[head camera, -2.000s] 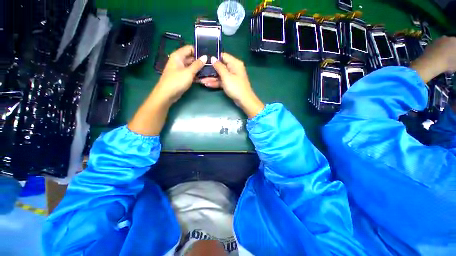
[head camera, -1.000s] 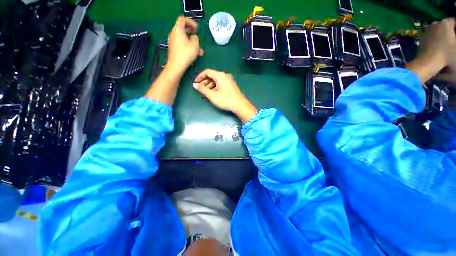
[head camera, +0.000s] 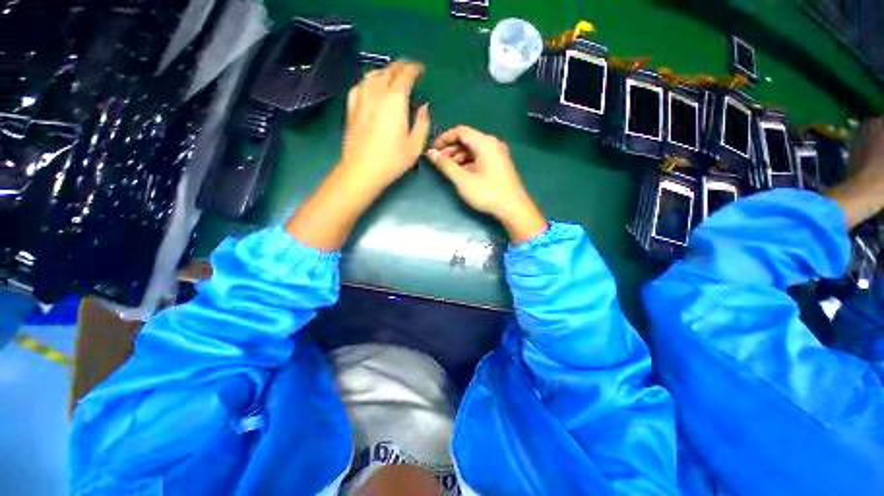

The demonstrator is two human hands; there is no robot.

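Note:
My left hand [head camera: 383, 116] is palm down with its fingers stretched forward, over a dark housing [head camera: 372, 60] on the green bench. Only the housing's far edge shows; whether I grip it is hidden. My right hand [head camera: 477, 170] is just to the right, with curled fingers and thumb together. Nothing clear shows in it; a pale spot at its fingertips may be a nail. A unit with a white-edged screen [head camera: 469, 9] lies at the top edge, partly cut off.
Dark housings are stacked at left [head camera: 302, 63], with more nearer me [head camera: 237, 174]. Glossy black trays [head camera: 87, 145] stand far left. A whitish pot [head camera: 514, 50] stands ahead. Screen units [head camera: 644, 114] with yellow tabs fill the right, beside another person's blue sleeve [head camera: 766, 237].
The unit from both hands now lies beyond the pot's left side. My left hand has drawn back from it to the housing. My right hand stays curled. The view has shifted.

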